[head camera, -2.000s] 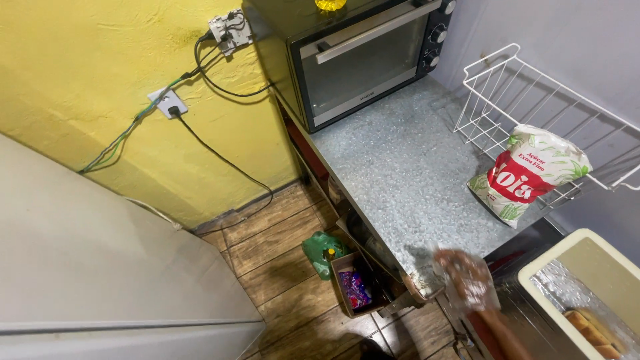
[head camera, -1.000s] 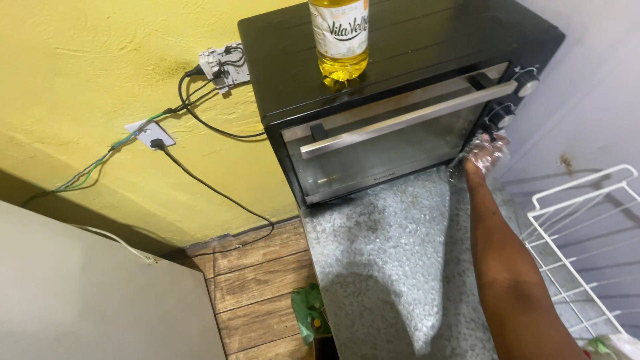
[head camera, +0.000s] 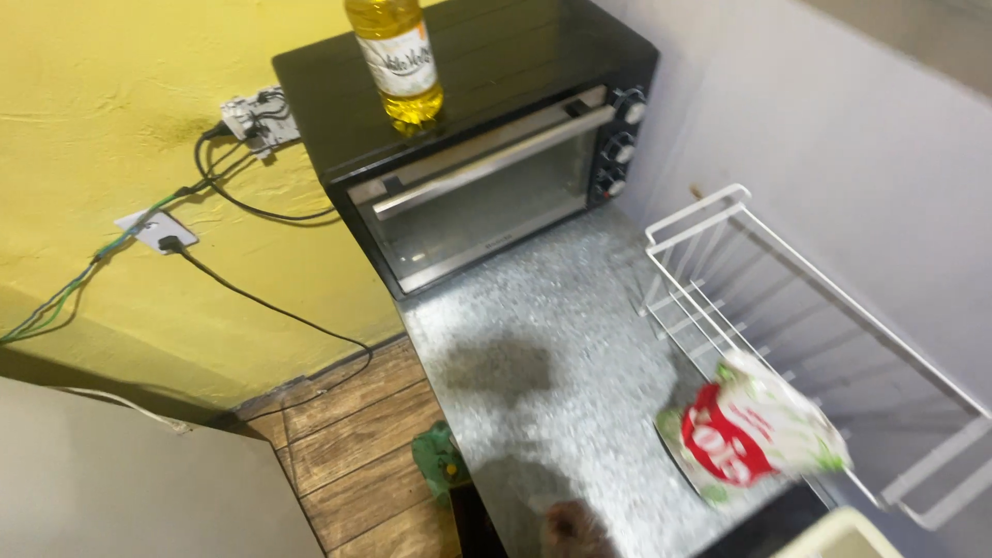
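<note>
One hand (head camera: 577, 530), blurred, shows at the bottom edge over the grey speckled countertop (head camera: 535, 310). It is probably my right hand; its fingers cannot be made out and it touches nothing that I can see. The bag of sugar (head camera: 748, 434) lies to its right, against the white wire rack (head camera: 860, 302). At the back of the counter stands a black toaster oven (head camera: 496, 178), its glass door closed, knobs on its right side. A bottle of yellow oil (head camera: 401, 66) stands upright on the oven. My left hand is out of view.
Cables run from a wall socket (head camera: 159, 232) and an open outlet box (head camera: 262, 120) on the yellow wall. A white appliance or panel (head camera: 132, 473) fills the lower left. A green plastic bag (head camera: 439, 465) lies beside the counter; a cream container (head camera: 841, 539) is at lower right.
My right hand was at the oven's lowest knob a second ago, in a clear plastic glove; it has come back from the oven towards the bottom edge.
</note>
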